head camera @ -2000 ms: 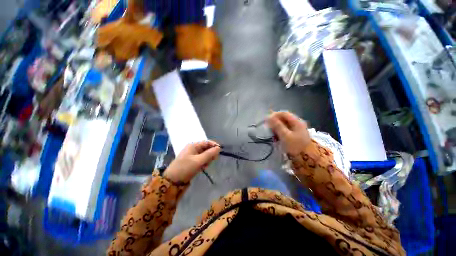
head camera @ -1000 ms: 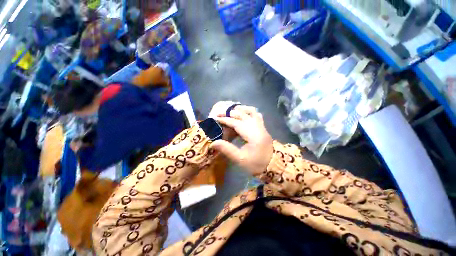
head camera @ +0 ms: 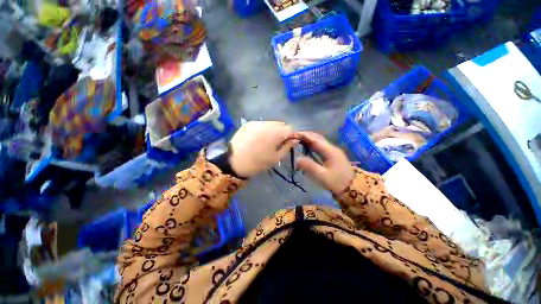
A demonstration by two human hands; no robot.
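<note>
A thin dark cord [head camera: 292, 163] hangs in loops between my two hands, in front of my body. My left hand [head camera: 261, 147] is closed on it with the back of the hand up. My right hand [head camera: 325, 163] pinches the cord with thumb and fingers close to my left fingertips. Loose cord ends dangle below the hands. The fingertips of my left hand are partly hidden behind the hand.
Blue slatted crates stand ahead: one with pale pieces [head camera: 317, 65], one at the right with white and pink pieces [head camera: 356, 127], one at the left with plaid pieces [head camera: 193, 138]. A worktable [head camera: 504, 89] with scissors [head camera: 525, 91] is at the right; cluttered tables line the left.
The view has moved along the aisle to other crates, and the coworker is out of view. My hands have moved from overlapping to side by side, with the cord visible again between them.
</note>
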